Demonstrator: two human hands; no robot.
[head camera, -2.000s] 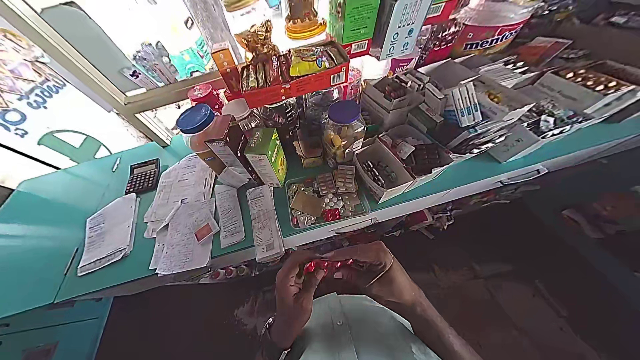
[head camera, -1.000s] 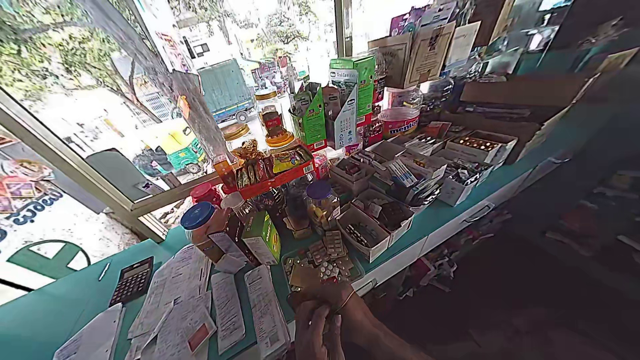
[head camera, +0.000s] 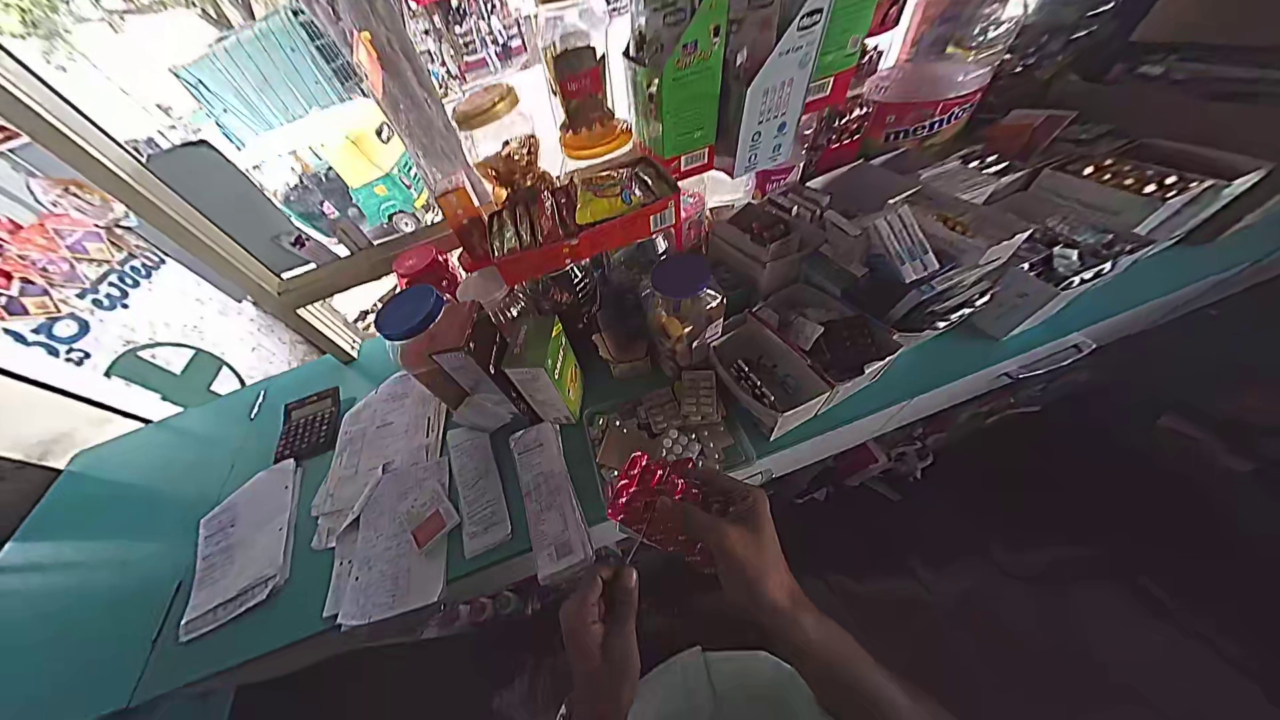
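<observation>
My right hand grips several red foil blister strips in front of the counter's edge. Lower and to the left, my left hand has its fingers pinched together at a thin, pale line that runs up to the strips; whether this is a rubber band or a thread I cannot tell. Just beyond the strips sits a shallow tray with silver blister packs and white tablets in it.
Left on the teal counter lie paper stacks, loose papers and a calculator. Behind the tray stand a purple-lidded jar, a blue-lidded jar and a green box. Open cartons of medicines line the right side.
Two seconds ago both hands were together around something red; one second ago they were close together by the tray. Now they are apart, and the red strips show fanned in my right hand. The view has shifted.
</observation>
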